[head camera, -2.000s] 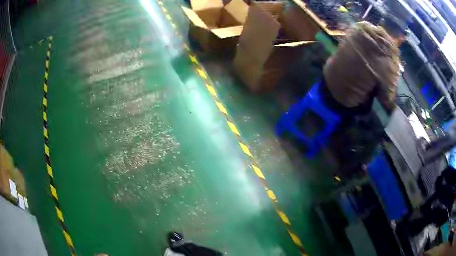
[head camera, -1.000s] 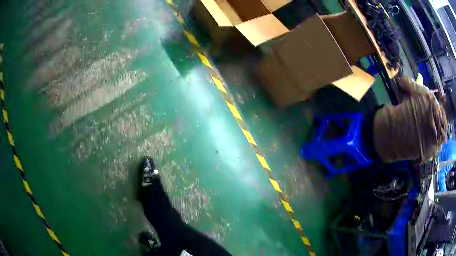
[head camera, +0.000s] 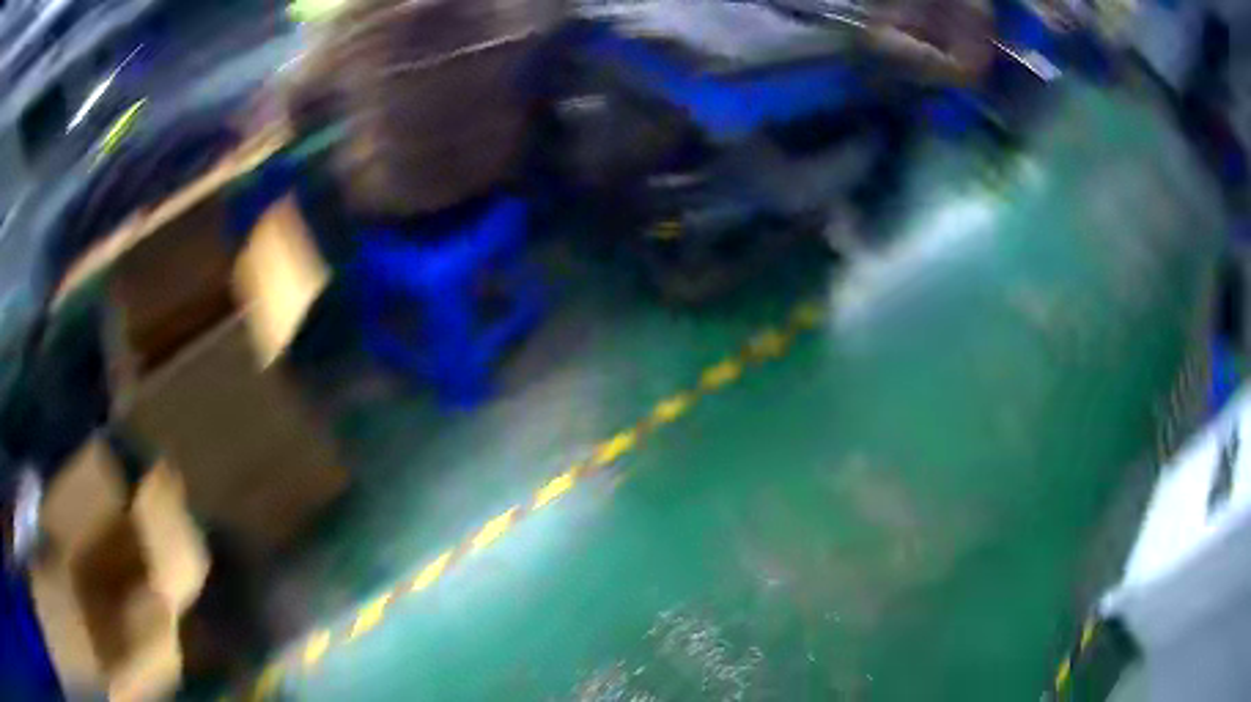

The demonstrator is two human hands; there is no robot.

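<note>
Neither of my hands is in the picture. The frame is strongly blurred. Nearest in front of me is the green floor (head camera: 878,507) with worn pale patches. A yellow-black tape line (head camera: 552,490) crosses it from the lower left up to the centre right. Beyond the tape stands a blue plastic stool (head camera: 460,295), with a seated person in a brown top (head camera: 436,110) at it.
Open brown cardboard boxes (head camera: 227,425) stand at the left beside a bench. Dark and blue blurred items (head camera: 741,96) lie along the top. A white-grey box-shaped object (head camera: 1200,549) is at the right edge, with more striped tape beside it.
The view has swung round: the boxes, stool and seated person have moved from the right side to the left. My leg and shoe, visible before, are out of the picture.
</note>
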